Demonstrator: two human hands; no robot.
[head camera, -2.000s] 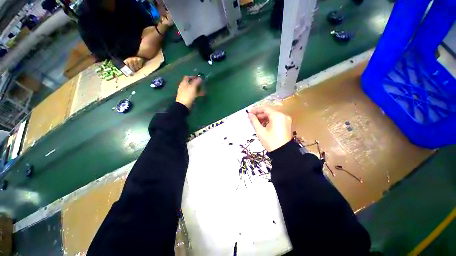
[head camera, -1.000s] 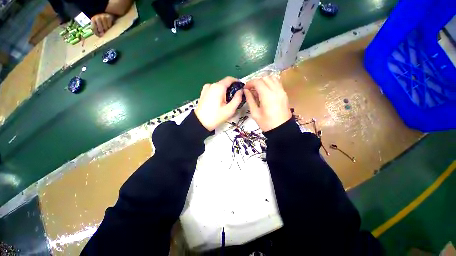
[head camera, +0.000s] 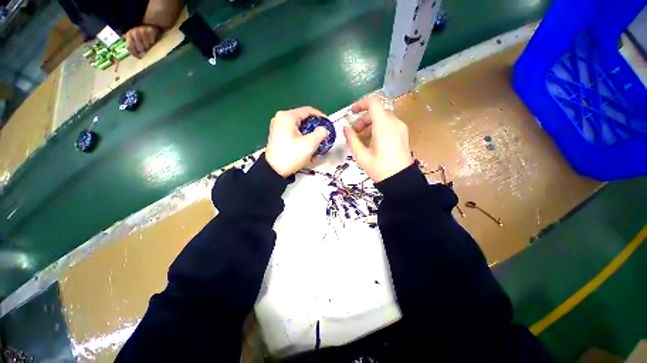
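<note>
My left hand (head camera: 289, 142) holds a dark round unit (head camera: 318, 135) with blue glints between thumb and fingers, above the back end of the white work sheet (head camera: 323, 276). My right hand (head camera: 378, 138) is just right of the unit, apart from it, with thumb and fingers spread. A thin wire shows between the unit and my right fingertips; whether the fingers pinch it is too small to tell. A tangled pile of wired components (head camera: 349, 195) with dark-red and black leads lies on the sheet below my hands.
The green conveyor belt (head camera: 206, 117) carries several round units, one (head camera: 86, 140) at the left. A white metal post (head camera: 411, 49) stands behind my right hand. A blue plastic stool (head camera: 589, 92) rests at right. Across the belt, a person's hand (head camera: 142, 40) is beside green cells (head camera: 105, 54).
My left hand has brought a round unit from the belt to my right hand. In the last second my right hand has parted from the unit. Units on the belt have moved left.
</note>
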